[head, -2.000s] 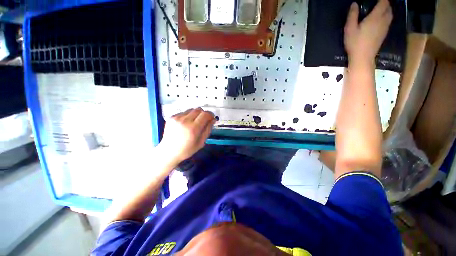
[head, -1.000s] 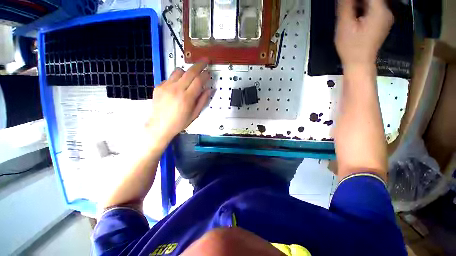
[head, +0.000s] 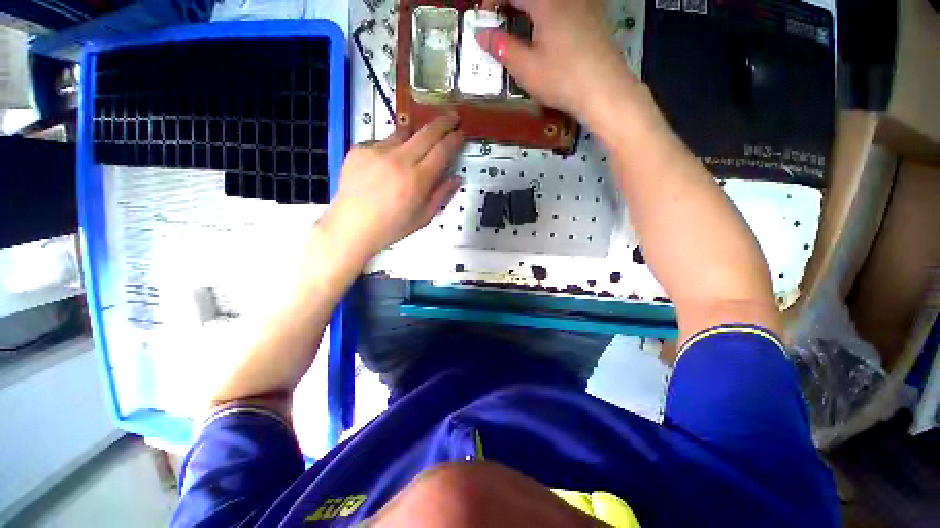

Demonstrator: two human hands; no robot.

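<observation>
The red-brown fixture (head: 484, 123) lies at the top middle of the bench, with pale rounded pockets. A white workpiece (head: 480, 74) sits in its middle pocket. My right hand (head: 557, 46) reaches over the fixture from the right, its fingertips at the top of the white workpiece; whether it grips it I cannot tell. The right pocket is mostly hidden under this hand. My left hand (head: 397, 186) rests with its fingers apart at the fixture's lower left edge, holding nothing visible. Two small black blocks (head: 510, 207) lie side by side below the fixture.
A white perforated worktable (head: 577, 222) has a teal edge (head: 536, 315) below it. The blue tray (head: 337, 124) at left holds a black grid insert (head: 206, 103) and paper (head: 155, 258). A black mat (head: 737, 93), an open carton (head: 850, 237) and a clear bag (head: 840, 361) are at right.
My right hand has moved left from the black mat onto the fixture. My left hand has moved from the bench's front edge up to the fixture's lower left edge. The view has shifted slightly.
</observation>
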